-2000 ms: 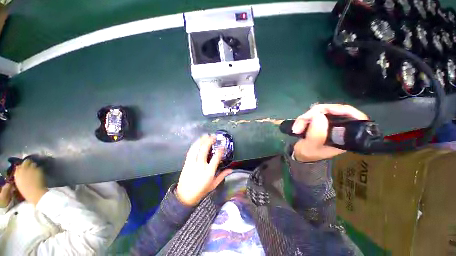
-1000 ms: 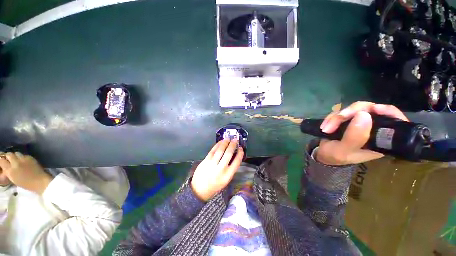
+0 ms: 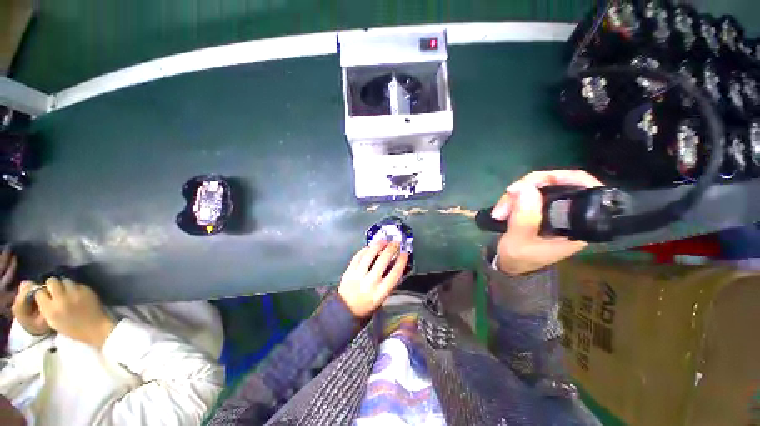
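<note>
A round black housing [image 3: 398, 230] with a silvery centre lies near the mat's front edge, below the white screw feeder [image 3: 398, 131]. My left hand [image 3: 371, 279] has its fingertips on the housing and covers its lower left part. My right hand [image 3: 537, 220] is closed around the black electric screwdriver [image 3: 579, 213], held level with its tip towards the left, right of the housing and apart from it. The bit is not clearly visible. Another black housing [image 3: 208, 205] with a silvery board and a yellow spot lies alone at the left.
Dense rows of black housings [image 3: 642, 129] stand at the right, with the curved screwdriver cable [image 3: 718, 137] before them. A person in white sleeves [image 3: 146, 354] sits at the left. A brown carton [image 3: 650, 333] is at the lower right. Dark units show at the far left edge.
My left hand has shifted from the housing's left side to fingertips on its front part. My right hand still holds the screwdriver beside it. The camera view has shifted.
</note>
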